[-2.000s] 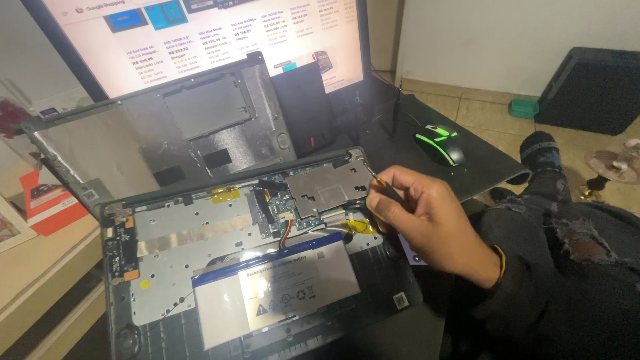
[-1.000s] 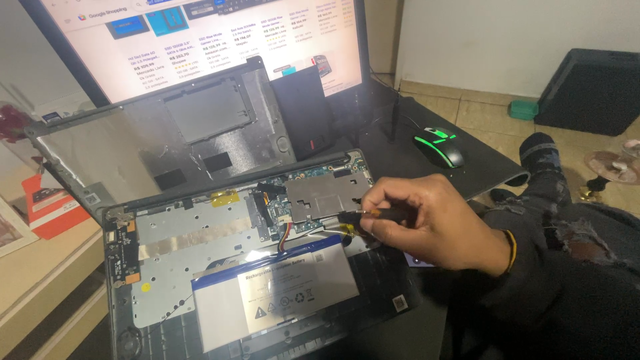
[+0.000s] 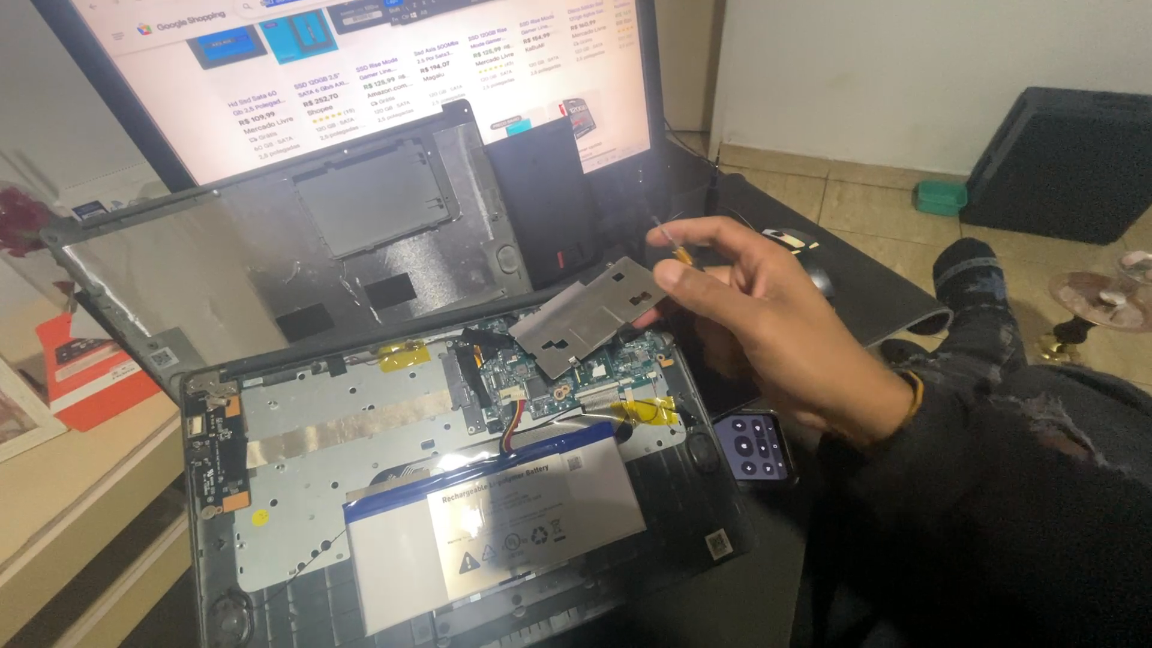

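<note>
My right hand (image 3: 765, 315) holds a thin metal shield plate (image 3: 589, 315), tilted above the green circuit board (image 3: 540, 387) of an opened laptop. Between its thumb and index finger is also a small screwdriver (image 3: 682, 256) with an orange part; its thin shaft looks blurred. Below the board, a white and blue lithium polymer battery (image 3: 504, 522) lies in the laptop chassis (image 3: 306, 504), with a red and black cable (image 3: 513, 425) at its upper edge. Yellow tape (image 3: 652, 411) lies right of the cable. My left hand is out of view.
The laptop's bottom cover (image 3: 261, 261) leans upright behind the chassis, before a lit monitor (image 3: 405, 81). A phone (image 3: 758, 447) lies right of the chassis. A computer mouse (image 3: 814, 270) is partly hidden behind my hand. A red box (image 3: 90, 369) stands at the left.
The metal plate, flat over the circuit board in the earlier frames, is lifted and tilted in my right hand. The hand has moved up, and the board beneath is exposed.
</note>
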